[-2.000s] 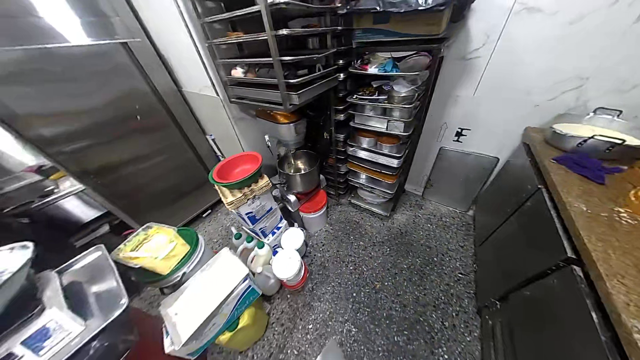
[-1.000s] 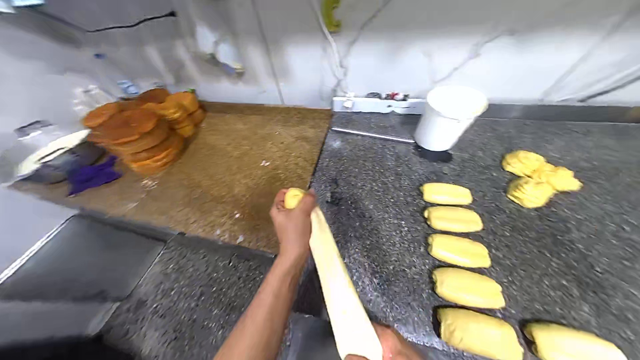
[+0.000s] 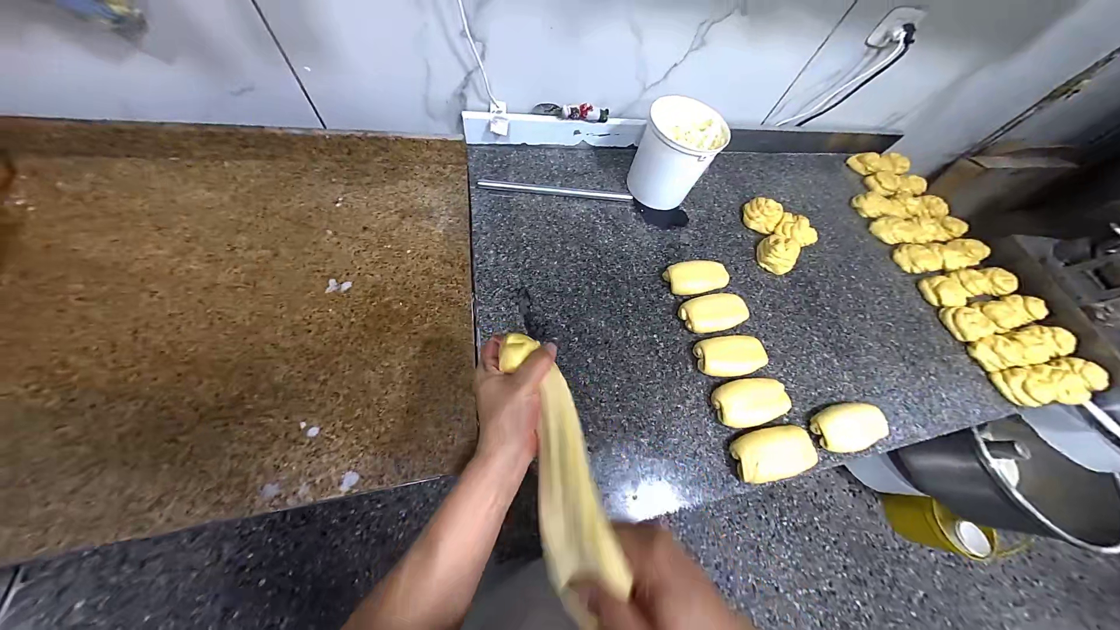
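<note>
My left hand (image 3: 514, 394) grips the rolled upper end of a long strip of yellow dough (image 3: 567, 464) at the counter's front edge. Near the bottom of the view, my right hand (image 3: 656, 582), blurred, holds the strip's lower end, which is stretched past the edge. Several smooth dough rolls (image 3: 731, 356) lie in a column on the dark speckled counter (image 3: 612, 367), with one more roll (image 3: 849, 427) beside the lowest. Beyond them sit three coiled dough pieces (image 3: 778, 254). Twisted dough pieces (image 3: 954, 284) line the counter's right side.
A white bucket (image 3: 669, 166) with pale contents stands near the wall, beside a metal rod (image 3: 556, 190). The brown stone counter (image 3: 236, 332) adjoins on the left. Cables (image 3: 853, 83) hang from a wall outlet. Below the right edge are a dark bucket (image 3: 1015, 490) and a yellow container (image 3: 936, 525).
The view has swung from racks and floor to the counters, then farther right. Both hands hold the dough strip a second ago and now; neither was visible two seconds ago.
</note>
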